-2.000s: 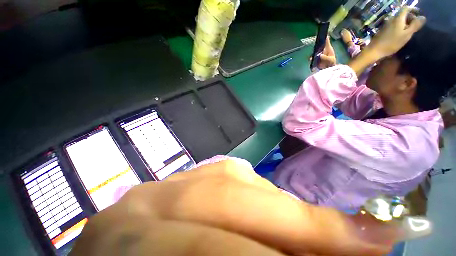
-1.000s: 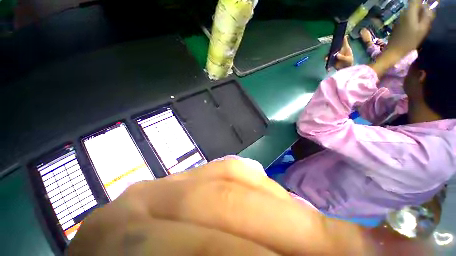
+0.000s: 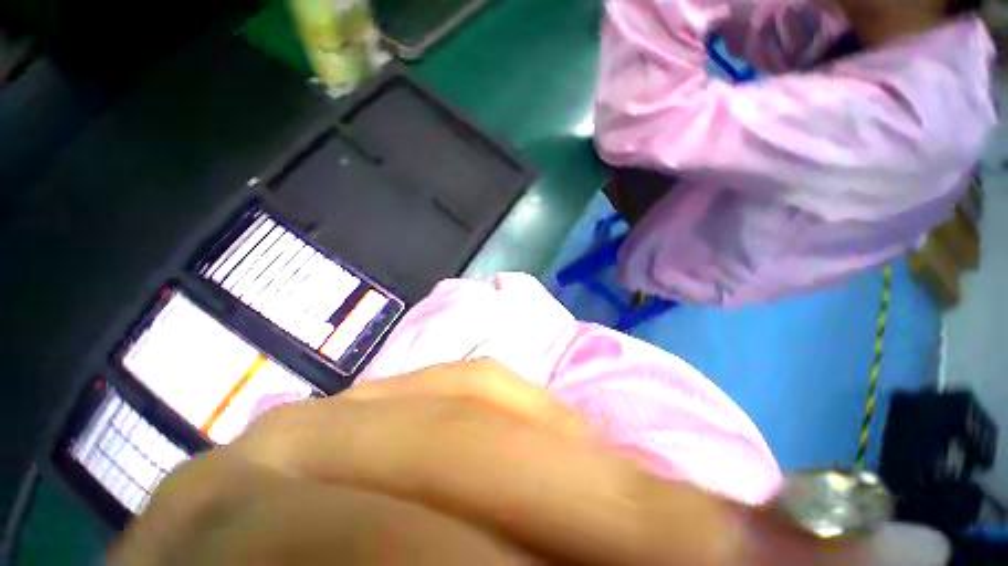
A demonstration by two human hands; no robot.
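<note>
A black phone tray (image 3: 381, 188) lies slanted on the bench at left. Three lit phones sit in its lower pockets: the upper phone (image 3: 290, 290), the middle phone (image 3: 199, 359) and the lowest phone (image 3: 124, 444), partly covered. The upper pockets hold no phone. A large hand, apparently my left hand (image 3: 464, 475), is very close to the lens, its fingers pointing right. A blurred shiny round piece (image 3: 838, 503) is by its fingertip; whether it is gripped is unclear. A pink sleeve (image 3: 652, 404) shows behind it. No other hand is clearly visible.
A neighbour in a pink smock (image 3: 774, 166) sits at upper right, head out of view. Blue stool legs (image 3: 597, 260) stand below. A taped post (image 3: 335, 42) and dark mat (image 3: 111, 188) are behind the tray. A black object (image 3: 937, 448) is at lower right.
The view has tilted down and to the right. The tray and post appear higher and further left; more floor and my sleeve show. The neighbour's head and phone have left the picture.
</note>
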